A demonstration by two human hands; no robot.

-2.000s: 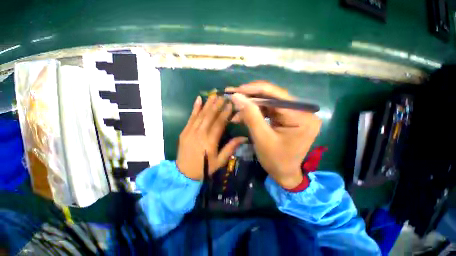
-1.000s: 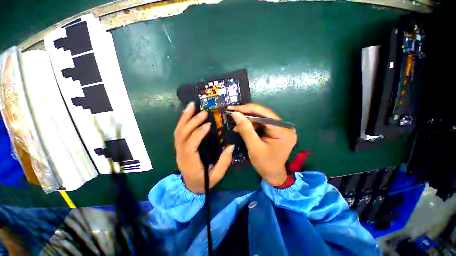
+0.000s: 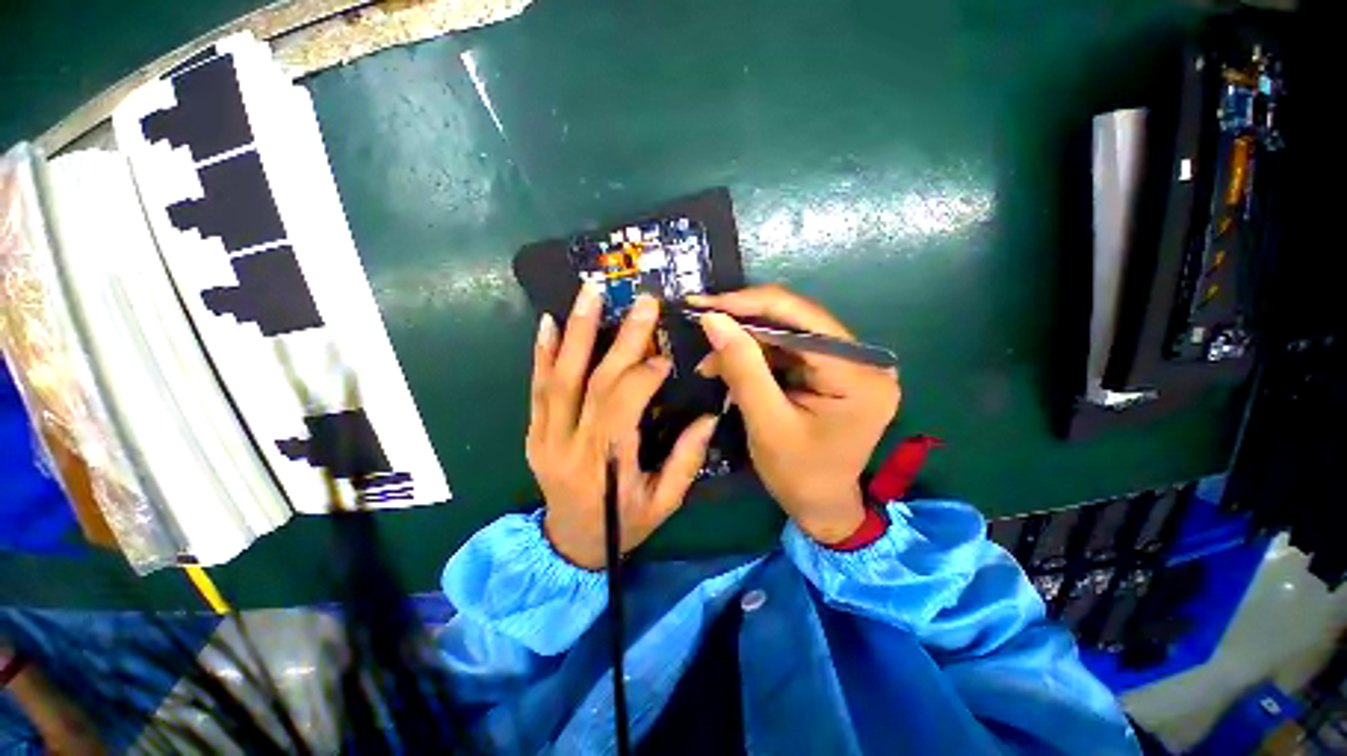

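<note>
A half-assembled phone unit [image 3: 644, 257] lies on a black foam tray [image 3: 556, 269] in front of me, its blue and gold board at the far end. My left hand [image 3: 598, 421] rests over the phone's left side, fingertips at the lower edge of the board, and covers much of the phone. My right hand [image 3: 810, 406] holds dark tweezers [image 3: 827, 346], their tip at the phone just below the board. Whether the tip holds a small piece cannot be told.
A white liner sheet [image 3: 343, 325] with black stickers lies at left, beside a thick white stack in clear wrap [image 3: 163, 369]. Black trays with a phone [image 3: 1226, 222] stand at right. A blue bin [image 3: 1182, 613] with black units is at lower right.
The view has tilted down, bringing the board into sight. Since a second ago, my left fingers have moved over the middle strip, up to the board's edge. The tweezers stay at the phone.
</note>
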